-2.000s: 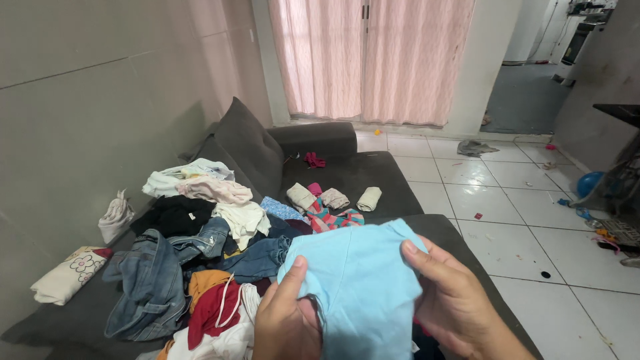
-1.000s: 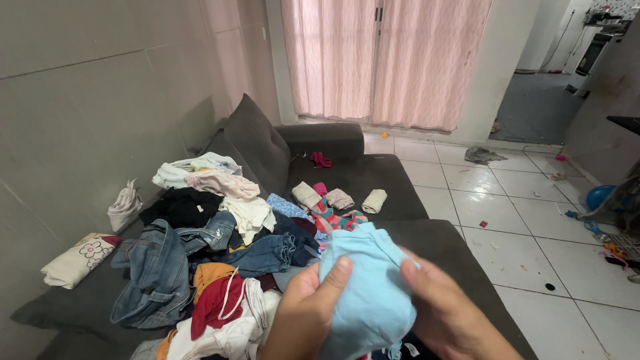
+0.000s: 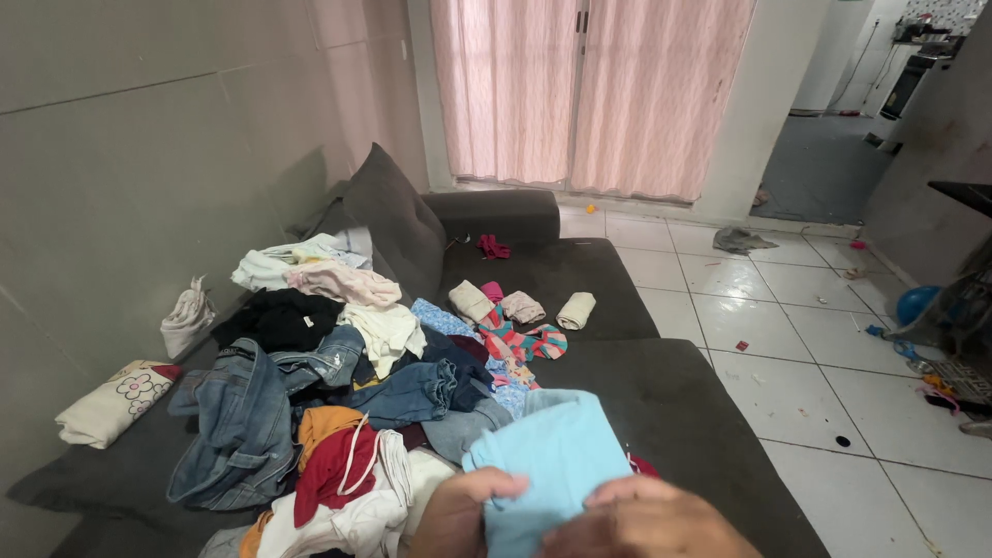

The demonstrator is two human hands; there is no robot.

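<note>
A light blue cloth garment (image 3: pixel 554 457), partly folded, is held up over the sofa seat at the lower middle. My left hand (image 3: pixel 465 511) grips its left side, thumb on top. On its lower right lies my right hand (image 3: pixel 651 519), blurred, with the fingers bent against the cloth; whether they pinch it is hard to see. Beside my left hand spreads a heap of clothes: blue jeans (image 3: pixel 240 426), a red garment with a white cord (image 3: pixel 337 473), a black garment (image 3: pixel 279 319) and white ones (image 3: pixel 384 333). Several small rolled cloths, one cream (image 3: pixel 576 310), rest beyond the garment.
The dark grey sofa (image 3: pixel 659 403) has a cushion (image 3: pixel 391 209) against the wall. A folded white cloth with printed flowers (image 3: pixel 116 403) lies on the backrest at left. On the tiled floor are a grey rag (image 3: pixel 740 241), a blue balloon (image 3: pixel 918 304) and small litter.
The light blue garment has been turned and looks more compact than two seconds ago. My right hand has moved from its upper right edge down over its lower right part.
</note>
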